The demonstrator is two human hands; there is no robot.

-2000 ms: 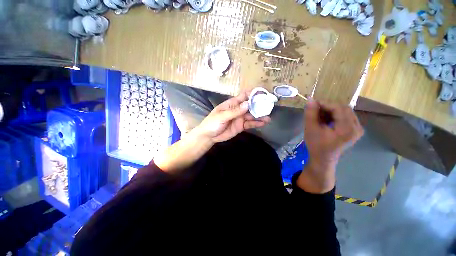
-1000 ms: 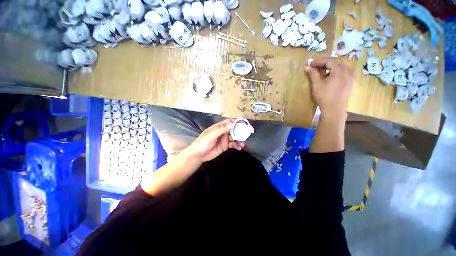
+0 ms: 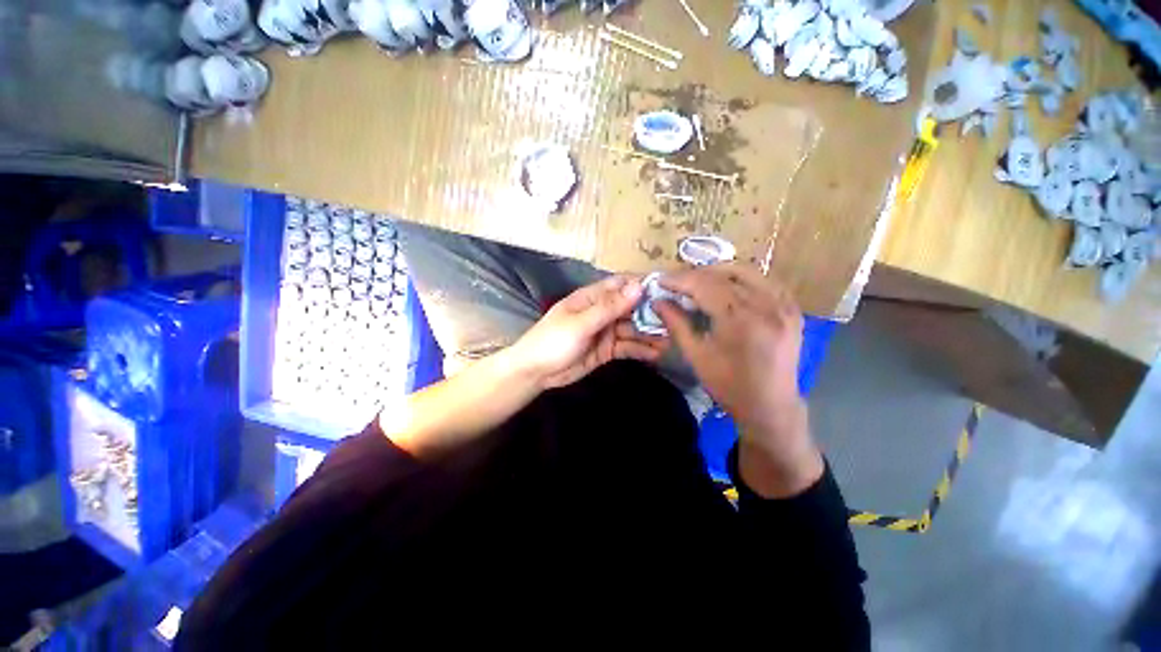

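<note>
My left hand (image 3: 588, 334) holds a small white-grey hollow shell (image 3: 652, 306) over my lap, just below the table edge. My right hand (image 3: 745, 334) is at the same shell, its fingers pressed onto its open side and covering much of it. Whether a small piece lies under those fingers is hidden. A white oval dish (image 3: 704, 250) stands at the table edge just beyond my hands. A second oval dish (image 3: 662, 130) with blue-grey content stands on the stained cardboard. A loose white shell (image 3: 548, 176) lies left of the dishes.
Shells (image 3: 344, 23) are heaped at the back left. Small white pieces (image 3: 821, 45) lie at the back, grey parts (image 3: 1089, 178) at the right. A yellow-handled tool (image 3: 915, 159) lies near the cardboard's edge. A blue tray (image 3: 261, 306) with rows of white pieces is at my left.
My right hand has come back from the small-piece pile to the shell in my left hand. Two seconds ago it held a thin stick at the near dish. The camera view has shifted.
</note>
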